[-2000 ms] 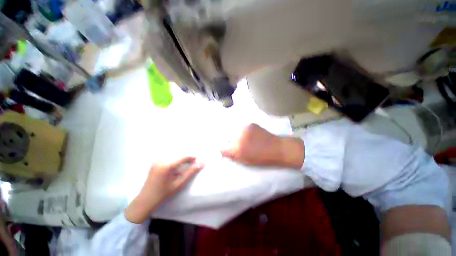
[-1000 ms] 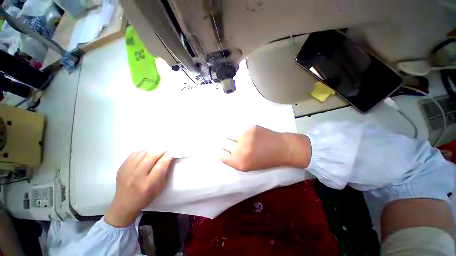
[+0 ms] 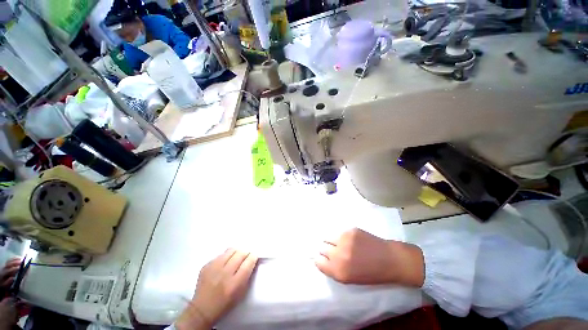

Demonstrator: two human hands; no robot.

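A white fabric piece (image 3: 309, 296) lies on the white machine table and hangs over its front edge; its far part is lost in the lamp glare. My left hand (image 3: 225, 281) lies on the fabric, palm down, fingers together. My right hand (image 3: 361, 258) is curled on the fabric to the right, its fingertips on the cloth; whether it pinches the cloth is hard to see. The cream sewing machine (image 3: 387, 109) stands beyond my hands, its needle area (image 3: 327, 175) ahead of them. A bright green tag (image 3: 262, 161) hangs left of the needle.
A black smartphone (image 3: 461, 179) and a yellow tab (image 3: 431, 196) lie under the machine arm. A yellowish machine (image 3: 71, 209) is at left, with another person's hands (image 3: 9, 283) at the edge. A person in blue (image 3: 158, 35) is at the back. A lilac mug (image 3: 358, 44) stands behind the machine.
The view has tilted up, showing more of the machine and room. My left hand has moved from beside the fabric's middle outward, then stayed on the cloth. My right hand keeps its curled pose.
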